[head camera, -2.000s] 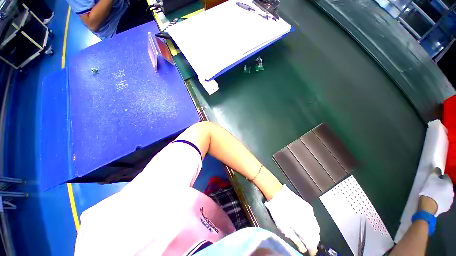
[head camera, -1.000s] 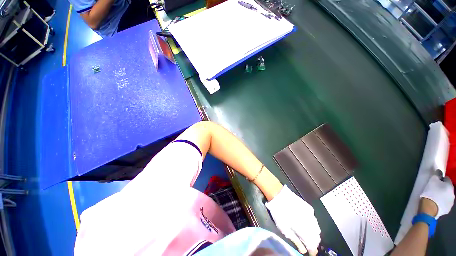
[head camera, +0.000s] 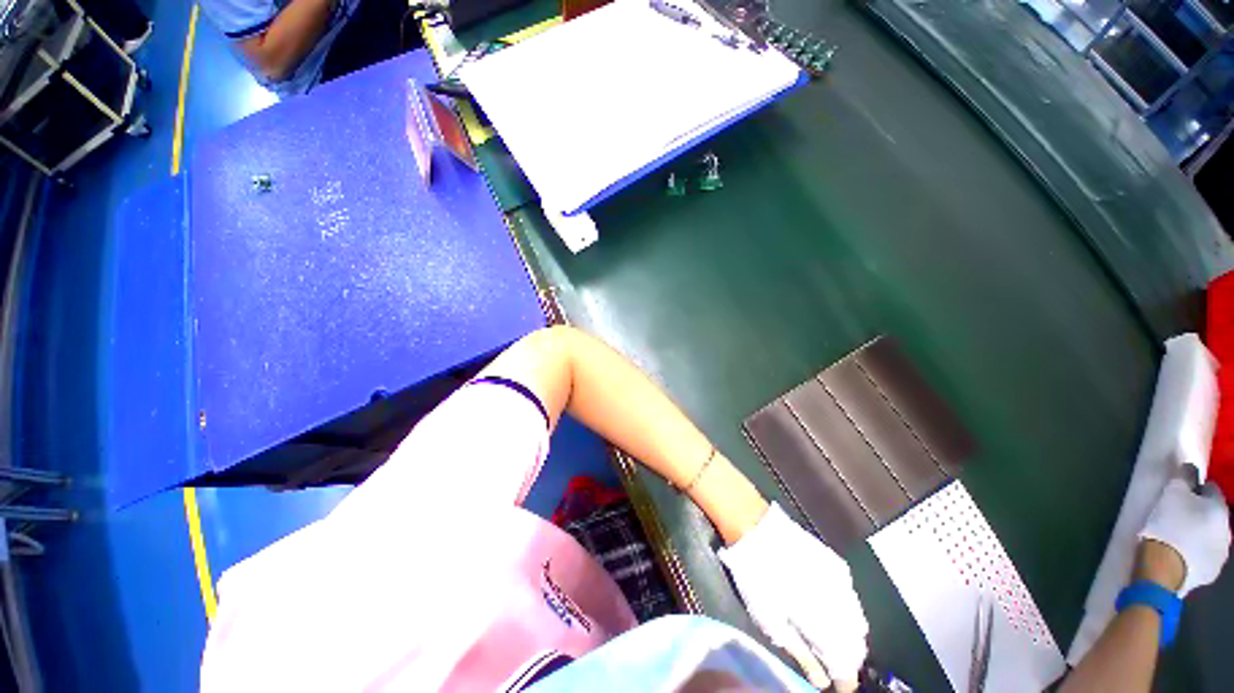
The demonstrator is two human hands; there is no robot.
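My left hand [head camera: 801,596], in a white glove, rests near the bench's front edge at the bottom; its fingertips are cut off and what they hold is unclear. My right hand [head camera: 1185,528], gloved with a blue wrist band, is at the far right against the long white wrapped bundle [head camera: 1150,454]; whether it grips the bundle is not clear. The white sticker sheet [head camera: 947,575] with rows of reddish marks lies between my hands. Tweezers [head camera: 981,643] lie on it. The grooved plate [head camera: 859,440] is just above the sheet. A dark tool tip [head camera: 886,681] shows beside my left hand.
A clipboard [head camera: 636,102] with white papers lies on the green bench [head camera: 812,257]. Small green boards [head camera: 711,173] stand beside it, with a strip [head camera: 805,45] behind. A red bin [head camera: 1223,393] is far right. A large blue box [head camera: 352,271] stands left; a person's arm [head camera: 291,41] is beyond.
The clipboard and small boards have shifted very slightly to the right in view. More of the green strip behind the clipboard shows. My hands have barely moved.
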